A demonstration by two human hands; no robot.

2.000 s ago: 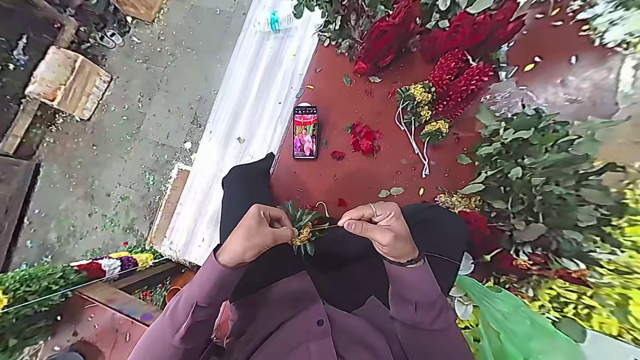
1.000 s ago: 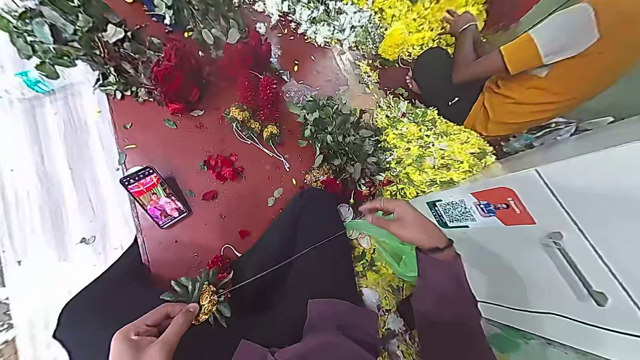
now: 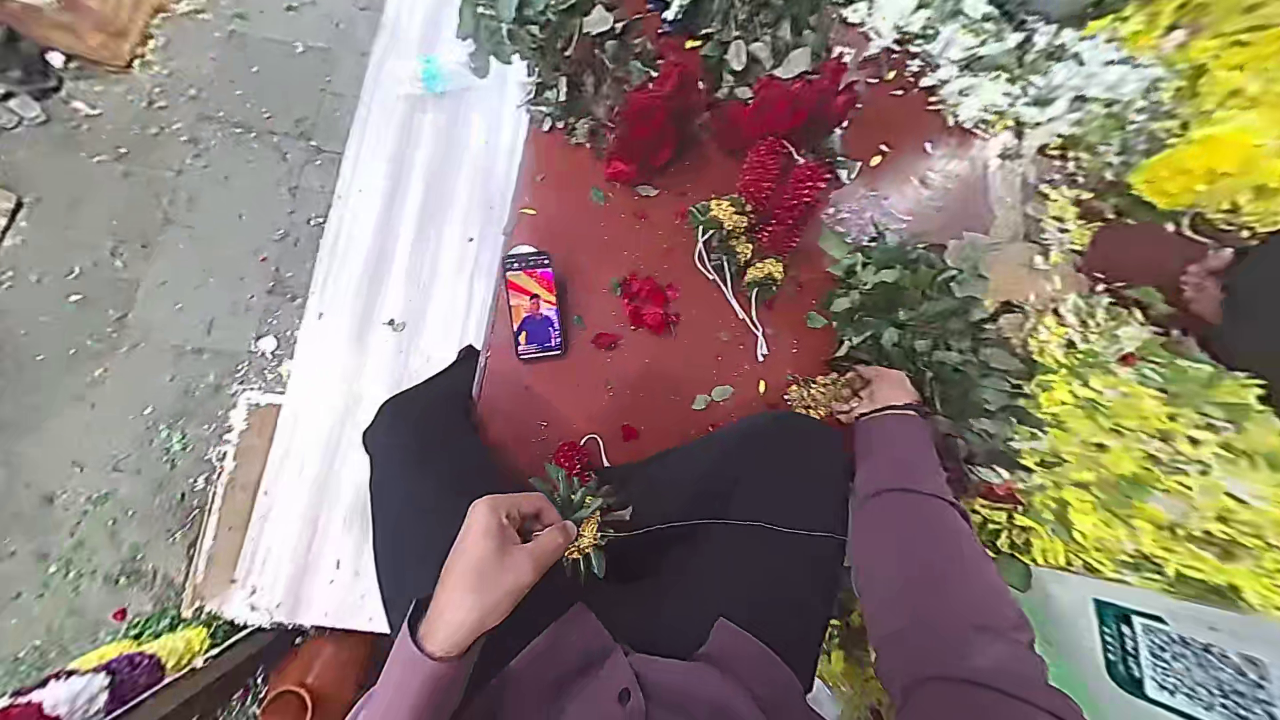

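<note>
My left hand (image 3: pixel 500 565) pinches a small bunch of green leaves, golden flowers and a red bloom (image 3: pixel 580 500) above my lap. A thin thread (image 3: pixel 720 524) runs from this bunch to the right across my black trousers, toward my right forearm. At the right edge of the red surface, my right hand (image 3: pixel 877 390) touches a small heap of golden flowers (image 3: pixel 818 395); its fingertips are partly hidden, so its grip is unclear. Farther forward lie finished-looking golden bunches with white strings (image 3: pixel 735 240), beside red flower strands (image 3: pixel 785 195).
A lit phone (image 3: pixel 534 305) and red petals (image 3: pixel 648 305) lie on the red surface (image 3: pixel 580 390). Green leaves (image 3: pixel 900 310) and yellow-green flowers (image 3: pixel 1150 440) are heaped at the right. Part of another person (image 3: pixel 1205 285) shows at the right edge. A white board (image 3: pixel 400 200) runs along the left.
One second ago my right hand was at a green plastic bag with the thread stretched; now it is at the golden flowers and the thread hangs slacker. The view has swung markedly.
</note>
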